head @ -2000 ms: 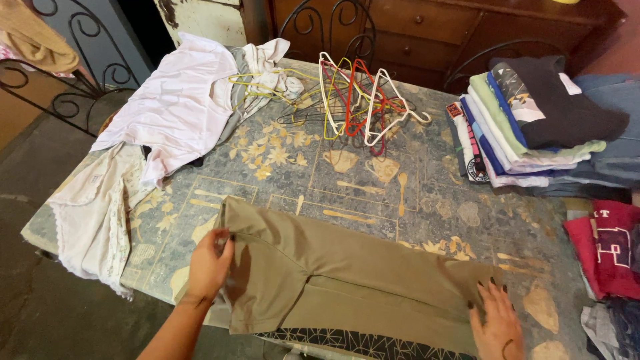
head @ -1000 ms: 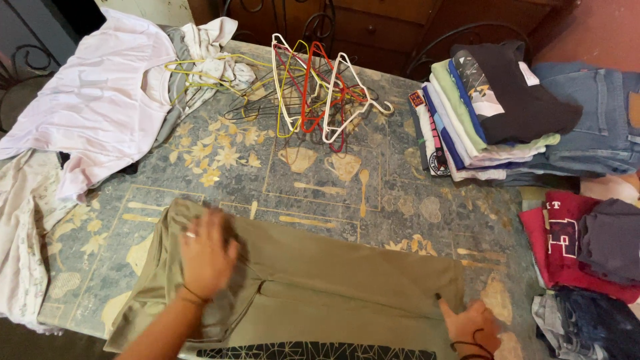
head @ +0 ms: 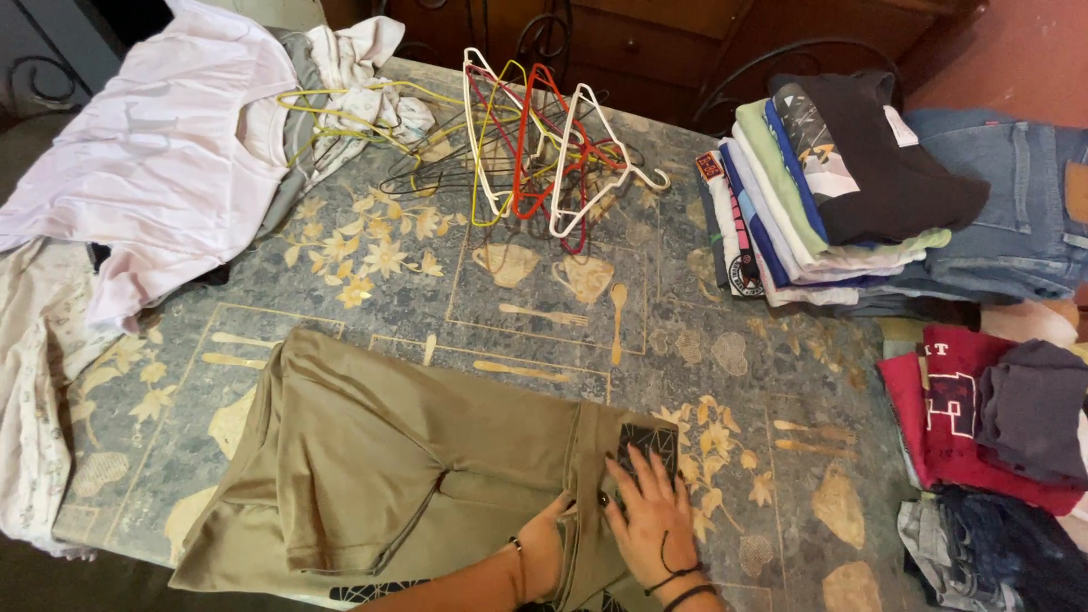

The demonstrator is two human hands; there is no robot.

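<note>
An olive-green garment with black patterned panels [head: 365, 450] lies partly folded on the patterned tablecloth [head: 527, 289] at the near edge. My left hand [head: 544, 544] is at the folded-over right part, its fingers gripping the fabric edge and its fingertips partly hidden. Fingers spread, my right hand [head: 650, 510] rests flat over a black panel with pale lines at the garment's right end. Neither palm is visible.
Plastic hangers [head: 565, 153] lie tangled at the back. A white shirt [head: 170, 144] and other loose clothes are on the left. Folded shirts [head: 858, 161] are stacked beside jeans [head: 994, 204]. Red [head: 952, 408] and dark folded clothes [head: 986, 544] lie at the right edge.
The garment's right end is now folded over to the left, showing a black panel. My left hand has moved from the garment's left part to the right, near my right hand. The view has shifted.
</note>
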